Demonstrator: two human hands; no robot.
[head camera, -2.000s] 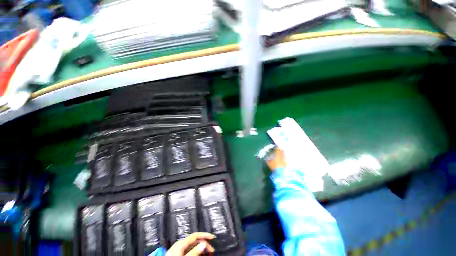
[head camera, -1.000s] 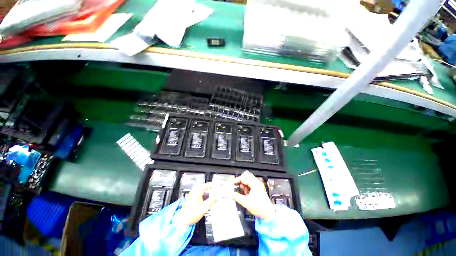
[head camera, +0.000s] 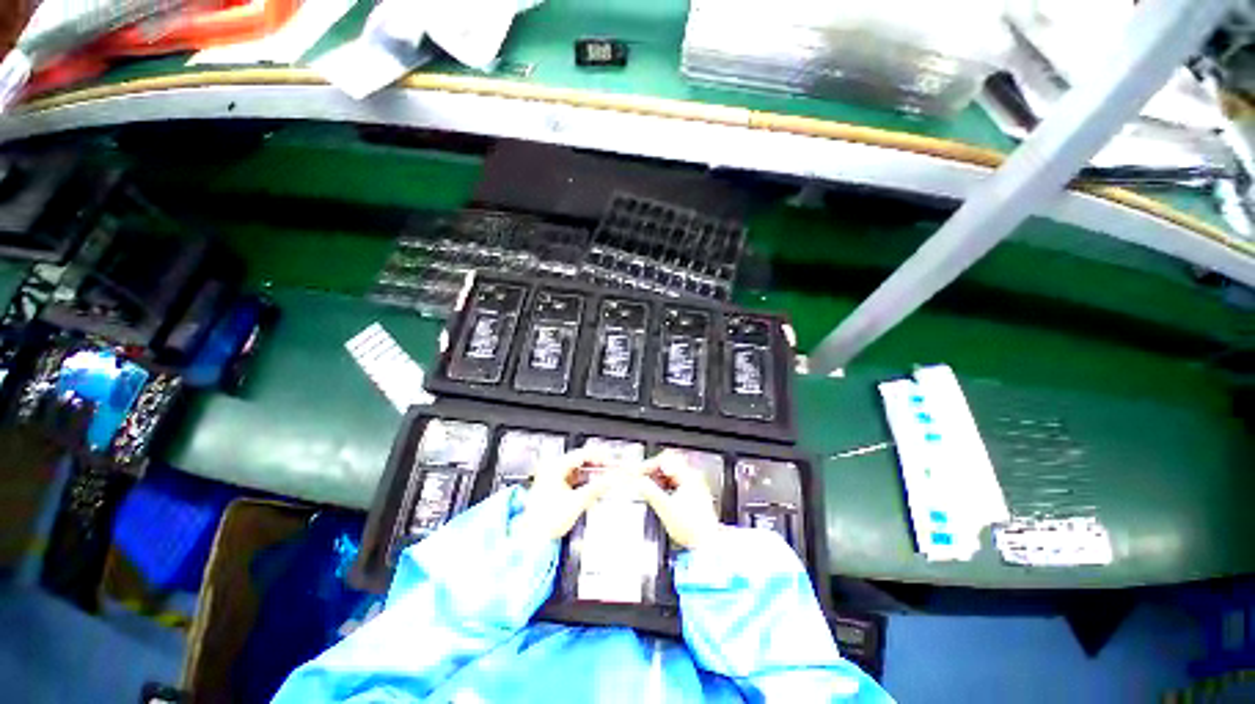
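Observation:
The near black phone tray (head camera: 379, 530) holds a row of dark phone housings with pale printing and shiny film (head camera: 441, 495). My left hand (head camera: 555, 498) and my right hand (head camera: 679, 501) are close together over its middle pockets. A white label sheet (head camera: 617, 557) hangs between them, its upper end at my left fingertips. My right fingertips are bent at the same end; anything in them is too small to tell. A second black tray (head camera: 619, 402) with several housings lies directly behind.
A clear blister tray (head camera: 670, 248) lies behind the trays. A spare label sheet (head camera: 387, 367) is left. Blue-dotted strips (head camera: 944, 468) and a clear gridded sheet (head camera: 1053, 541) are right. A slanted white post (head camera: 1012, 193) meets the bench. An open carton (head camera: 234, 591) stands lower left.
My right hand has come from the strips on the right to the near tray, beside my left hand. In the last second both hands and the sheet have moved slightly; the view has shifted.

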